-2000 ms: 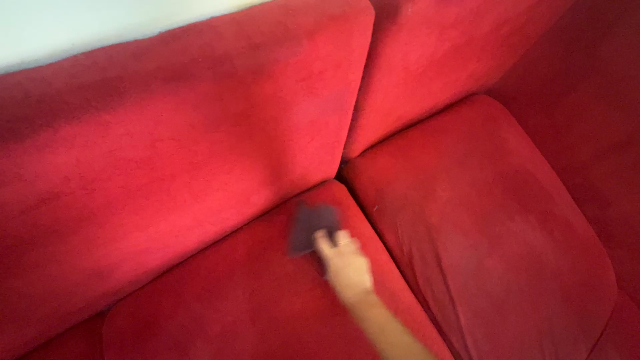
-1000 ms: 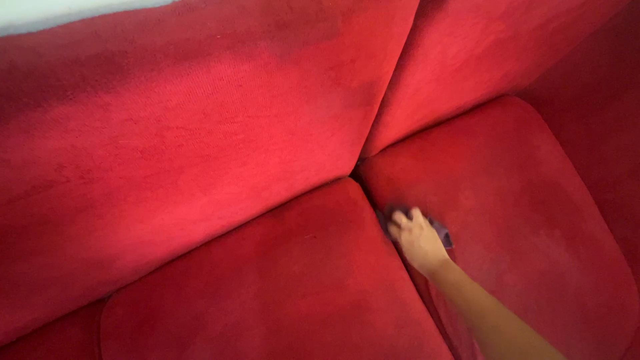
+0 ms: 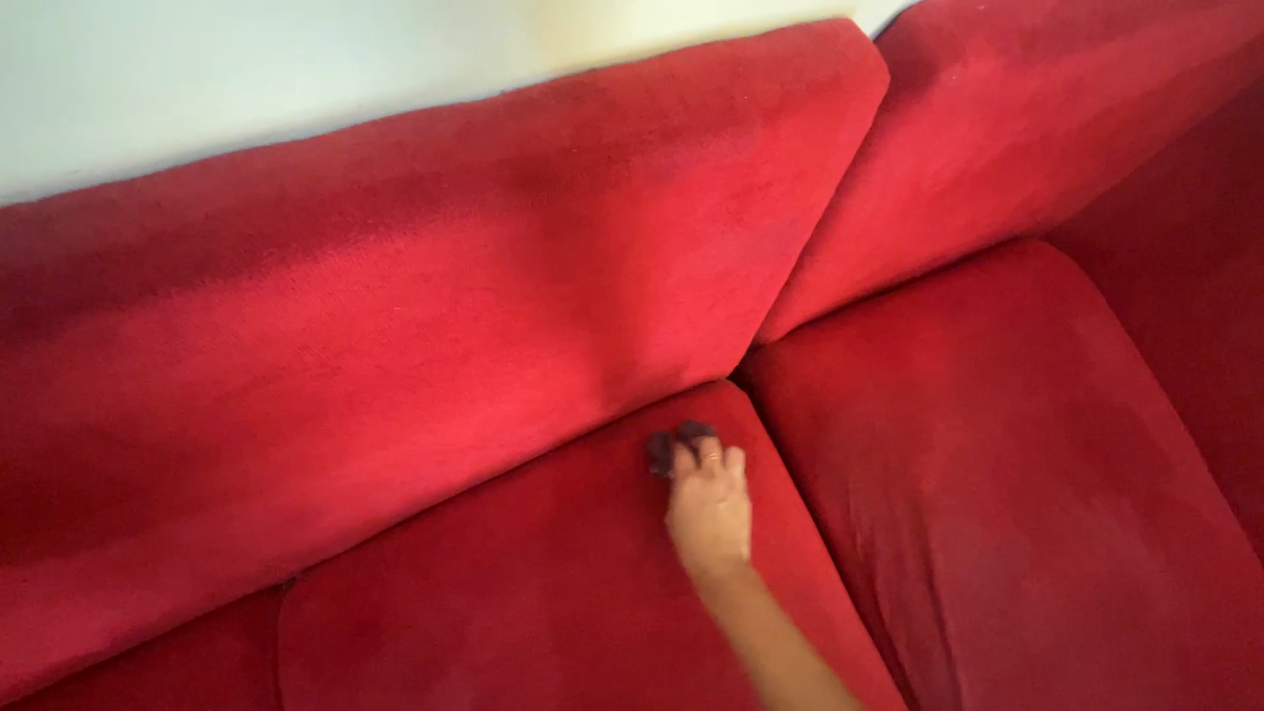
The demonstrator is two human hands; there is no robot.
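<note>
My right hand (image 3: 709, 509) reaches in from the bottom right, fingers closed on a crumpled dark cloth (image 3: 664, 455). Hand and cloth are at the back right part of a red seat cushion (image 3: 513, 602), just left of the gap between two seat cushions. The cloth is partly hidden by the fingers and a little blurred. A ring shows on one finger. My left hand is not in view.
A red back cushion (image 3: 395, 326) rises behind the seat, with a second back cushion (image 3: 987, 168) on the right. Another seat cushion (image 3: 1017, 474) lies right of the gap, beside the dark red sofa arm (image 3: 1185, 257). A pale wall (image 3: 247, 69) stands behind.
My right hand, with the cloth, has gone left from the right seat cushion across the gap onto the left one, where it also was two seconds ago.
</note>
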